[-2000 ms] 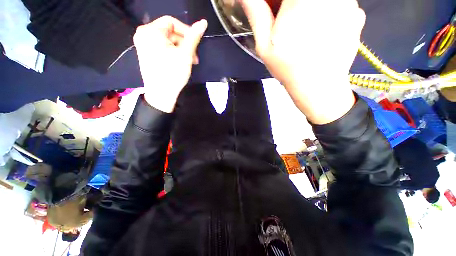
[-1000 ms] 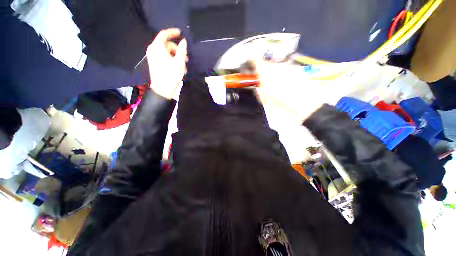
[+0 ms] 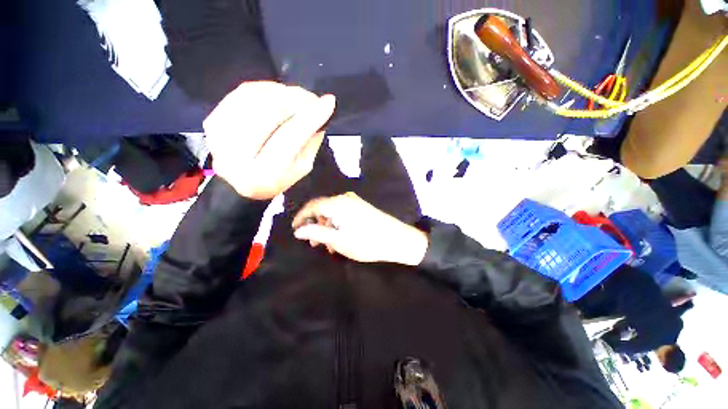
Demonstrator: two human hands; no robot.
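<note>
My left hand [image 3: 267, 140] is over the table's front edge, beside the black stack [image 3: 215, 48]. It is overexposed, its fingers lie close together, and I cannot tell if it holds anything. My right hand [image 3: 363, 229] is low in front of my body, off the table, with fingers curled. Any thing in it is hidden against the black clothing. A small black piece [image 3: 351, 89] lies flat on the navy cover [image 3: 383, 44], just right of my left hand. The silver iron [image 3: 475, 60] stands on the cover at the right, its red-brown handle [image 3: 519, 57] free.
White pieces [image 3: 132, 48] lie left of the stack. Yellow hoses [image 3: 615, 108] run from the iron past orange-red loops [image 3: 608, 92] to a brown roll [image 3: 666, 120] at the right. Below the table are blue crates [image 3: 559, 248] and, at lower right, a person in dark clothing [image 3: 638, 311].
The iron has been let go and now stands farther right on the table. My right hand has moved down and left towards my body. My left hand has stayed near the stack, its fingers now closer together.
</note>
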